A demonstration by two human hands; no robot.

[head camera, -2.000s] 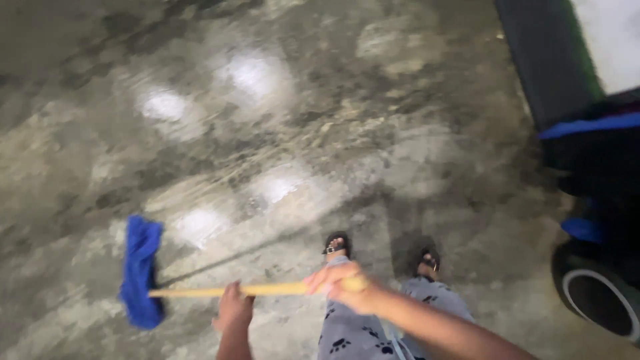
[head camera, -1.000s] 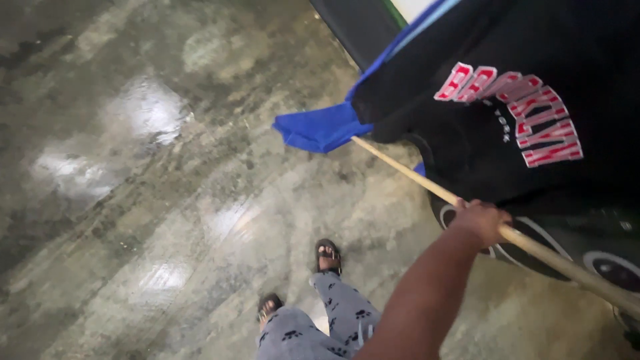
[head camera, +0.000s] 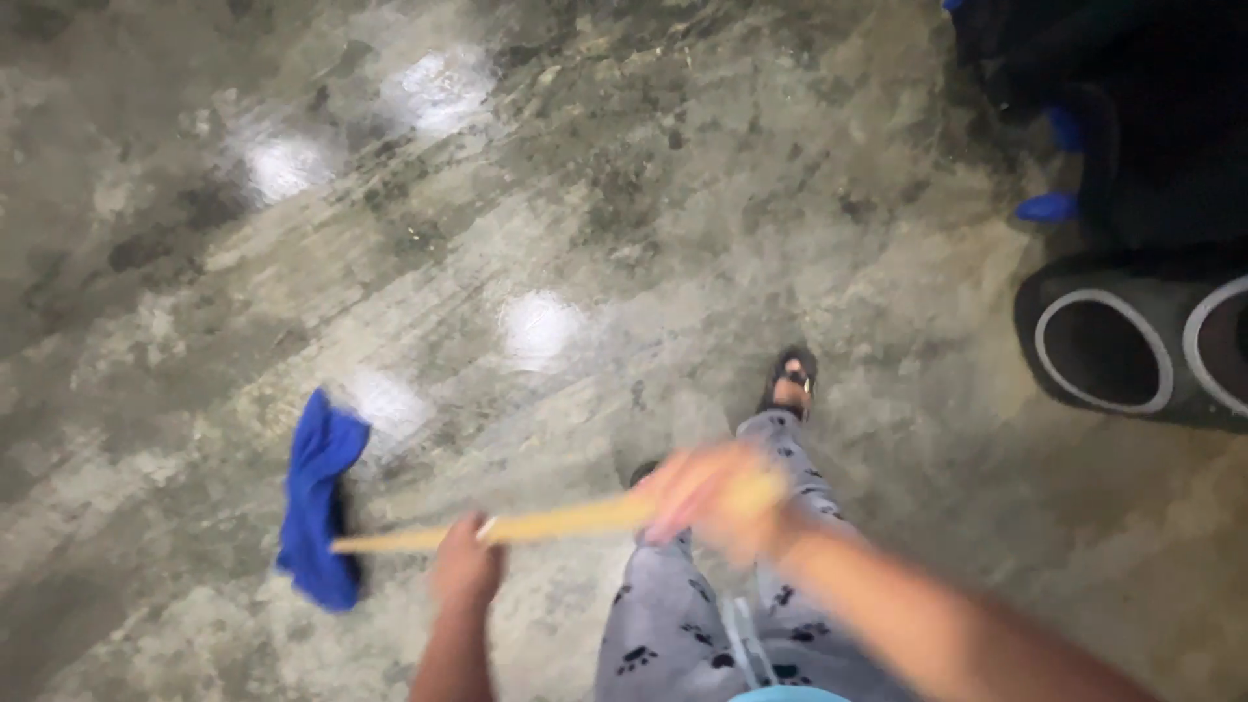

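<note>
A blue cloth (head camera: 322, 502) lies over the head of a floor squeegee or mop on the concrete floor at the lower left; the head itself is hidden. Its light wooden pole (head camera: 575, 517) runs from the cloth toward my body. My left hand (head camera: 470, 561) is closed around the pole's middle, nearer the cloth. Higher up, near the pole's end, my right hand (head camera: 717, 497) grips it, blurred by motion.
The concrete floor (head camera: 604, 214) shows shiny reflections and dark stains. At the right edge stands a dark object with grey-rimmed round openings (head camera: 1102, 349), below black fabric (head camera: 1160, 127) with blue parts. My sandalled foot (head camera: 792, 382) is just beyond my right hand.
The blue cloth has moved from beside the black printed fabric to the open floor at my left. Both hands now show on the pole, where one showed a second ago. The view has shifted left.
</note>
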